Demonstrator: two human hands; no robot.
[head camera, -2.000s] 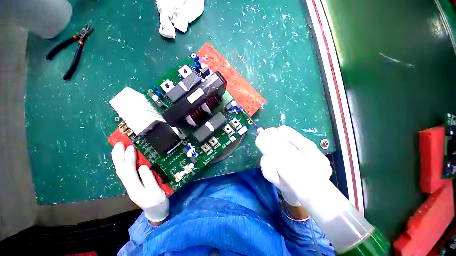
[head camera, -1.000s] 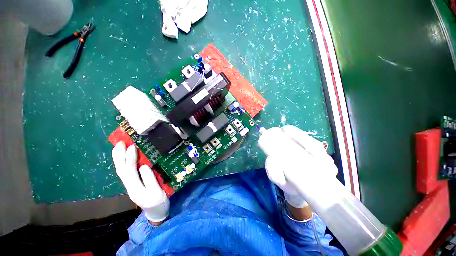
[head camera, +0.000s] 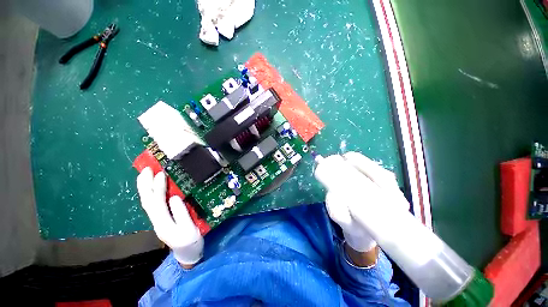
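A green circuit board (head camera: 204, 193) lies tilted on a red foam pad (head camera: 289, 103) in front of me. It carries a white block (head camera: 169, 131), a black square part (head camera: 200, 163) and a long black transformer (head camera: 243, 120). My gloved left hand (head camera: 170, 217) rests on the pad's lower left end, at the board's edge. My gloved right hand (head camera: 354, 192) holds the white glue dispenser (head camera: 429, 258), its green rear end at the lower right. The purple needle hub (head camera: 313, 156) is just off the board's right corner. The thin tip is too small to place exactly.
Side cutters (head camera: 97, 54) lie at the upper left of the green bench (head camera: 120, 198), near a whitish cylinder (head camera: 63, 17). A crumpled white cloth (head camera: 225, 19) lies at the top. Right of the white-and-red edging (head camera: 401, 102), the conveyor (head camera: 468, 120) holds red pads (head camera: 515, 196) and part of another board (head camera: 539, 186).
The dispenser and my right hand have shifted slightly right and down. The board and pad appear slightly further right in the picture. My left hand stays on the pad.
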